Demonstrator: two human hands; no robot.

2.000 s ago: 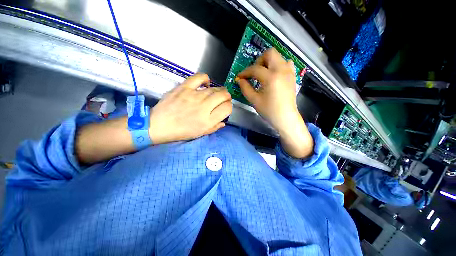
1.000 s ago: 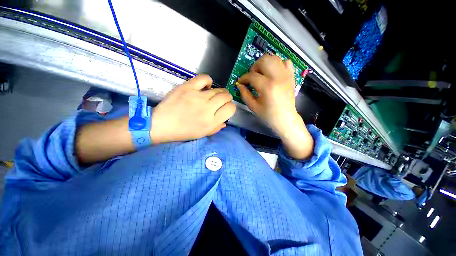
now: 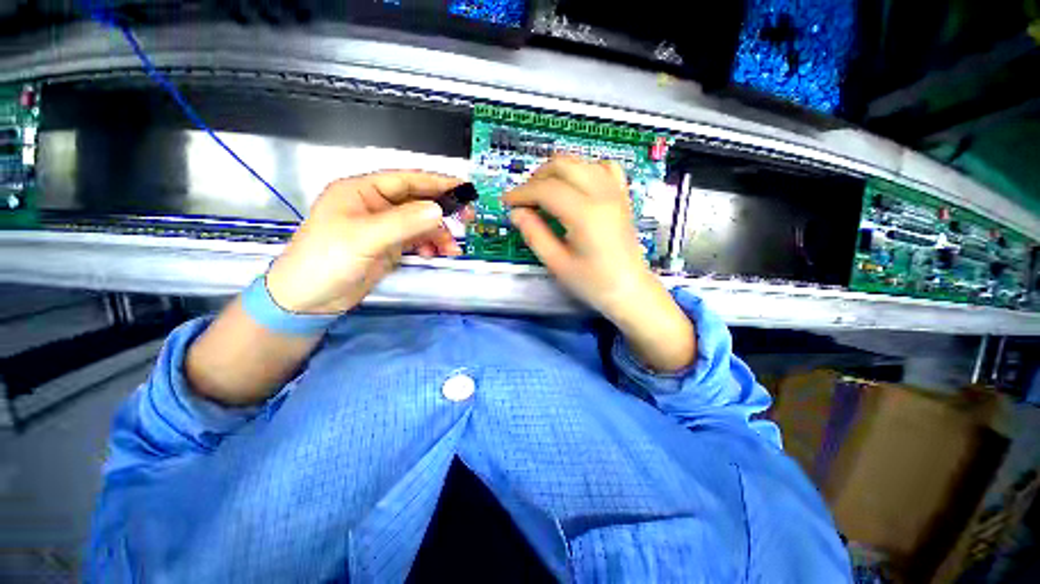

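A green circuit board (image 3: 490,148) rests between the conveyor rails in front of me, with a green terminal row along its far edge. My left hand (image 3: 363,234) is at the board's left edge and pinches a small dark item (image 3: 458,196) between thumb and fingers. My right hand (image 3: 582,222) is over the middle of the board with fingers bent and fingertips close to its surface. Whether anything is between the right fingertips cannot be told. The right hand hides part of the board. A light blue strap (image 3: 274,310) is on my left wrist.
More boards lie on the line at the right (image 3: 941,249) and far left (image 3: 11,154). The near rail (image 3: 753,299) runs between me and the boards. Bins with blue parts (image 3: 793,51) are beyond the far rail. A brown carton (image 3: 912,456) stands at the lower right. A blue cord (image 3: 205,128) crosses the line.
The view has turned, so the line now runs across the picture. My left hand has turned and its fingers have lifted, bringing the dark item into view. My right hand stays over the board.
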